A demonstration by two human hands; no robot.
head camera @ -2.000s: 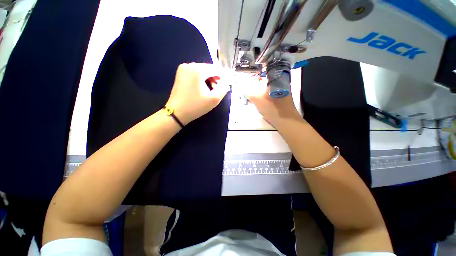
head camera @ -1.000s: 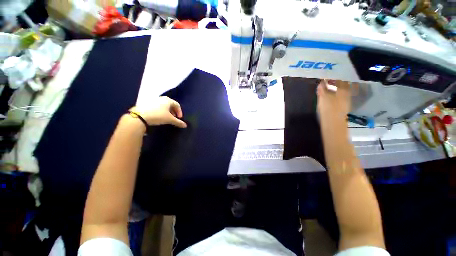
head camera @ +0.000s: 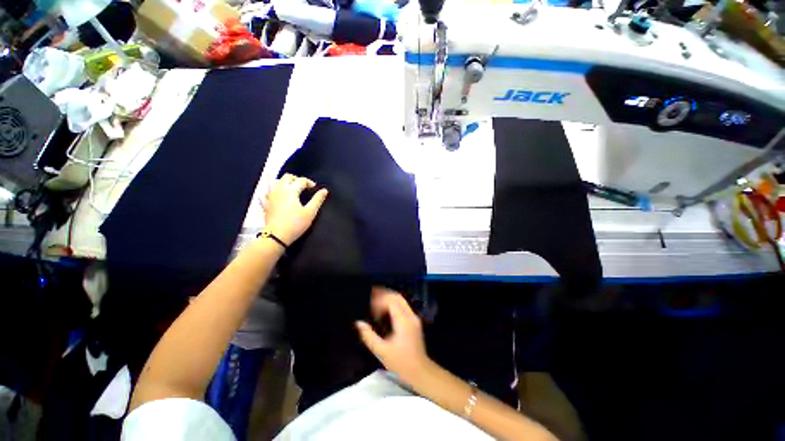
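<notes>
A navy cut panel with a curved top end [head camera: 387, 198] lies left of the needle area and hangs over the table's front edge. A blacker piece [head camera: 331, 250] lies over its left part and also hangs down. My left hand [head camera: 293, 208] rests at the left edge of these pieces, thumb apart from the fingers; whether it pinches cloth is hidden. My right hand [head camera: 398, 334] is over the hanging cloth below the table edge, fingers apart. The presser foot area [head camera: 428, 131] of the white JACK machine [head camera: 551, 77] has no hand at it.
A long navy stack [head camera: 202, 155] lies at left. A black stack with a curved cut-out end [head camera: 538, 189] lies right of the needle. Dark snips [head camera: 613, 195] lie beside it. A ruler tape [head camera: 460, 245] runs along the front edge. Tape rings [head camera: 757, 215] are at far right.
My right hand has come from the right stack to the front edge, near my lap. A blacker piece now shows over the navy panel. My left hand has shifted slightly right.
</notes>
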